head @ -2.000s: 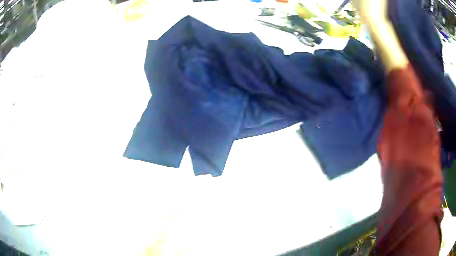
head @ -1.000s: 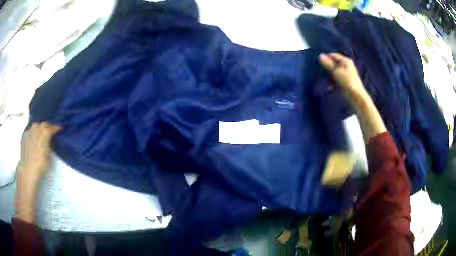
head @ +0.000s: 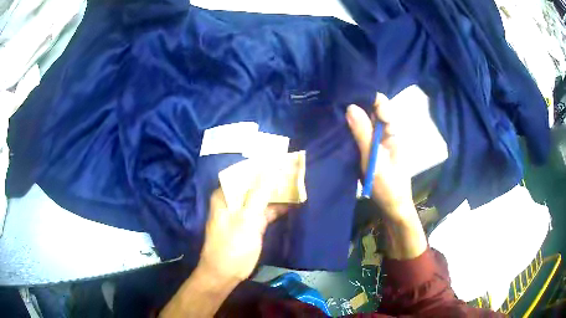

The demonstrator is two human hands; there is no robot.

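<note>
A navy jacket lies spread with its shiny blue lining up. A small pale brand label shows on it. White care labels stand out from the lining below. My left hand holds a white label and a tan paper ticket between its fingers at the jacket's lower part. My right hand holds a blue pen across the palm, with thumb and finger at the jacket's edge. A white patch shows behind this hand; I cannot tell what it is.
The pale table shows at the left. White garments are heaped at the far left and the right rim. A yellow trolley with a white cloth stands at the lower right. Scraps lie on the green floor near the bottom.
The jacket is now spread closer to me, lining up. My left hand has moved from the far left to the labels and ticket. My right hand has moved lower and inward.
</note>
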